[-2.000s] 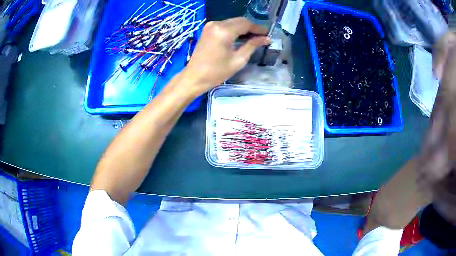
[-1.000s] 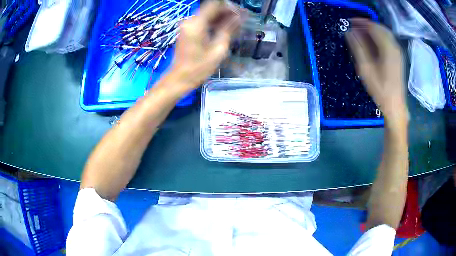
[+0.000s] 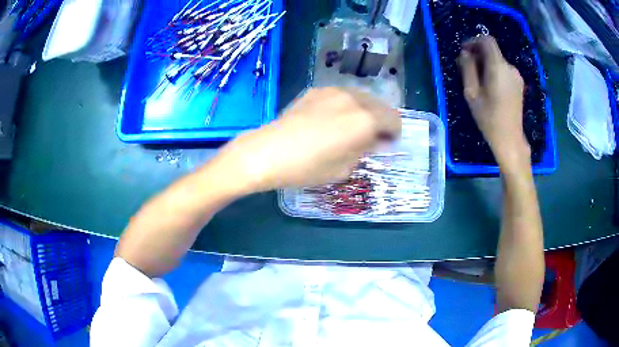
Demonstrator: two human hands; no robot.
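Note:
My left hand (image 3: 332,135) is over the clear plastic box (image 3: 440,166), its fingers bent and blurred; I cannot tell whether it holds a piece. Red and white wired pieces (image 3: 353,196) lie in rows in the box on a white liner (image 3: 415,139). My right hand (image 3: 490,85) is over the right blue tray (image 3: 551,135), fingertips down at the tiny black parts (image 3: 451,88); what is between the fingers is hidden. The press fixture (image 3: 364,55), a metal block with a dark slot, shows uncovered on the worn metal press base (image 3: 356,85).
The left blue tray (image 3: 274,74) holds a loose heap of wired pieces (image 3: 217,34). Stacked clear boxes (image 3: 95,34) stand at the far left, and whitish lids (image 3: 589,108) lie at the right. A blue basket (image 3: 61,284) and a red stool (image 3: 562,288) are below the bench.
My left hand has moved from the press down and right to over the clear box. My right hand has come from the right edge to the black parts. The press fixture is now uncovered.

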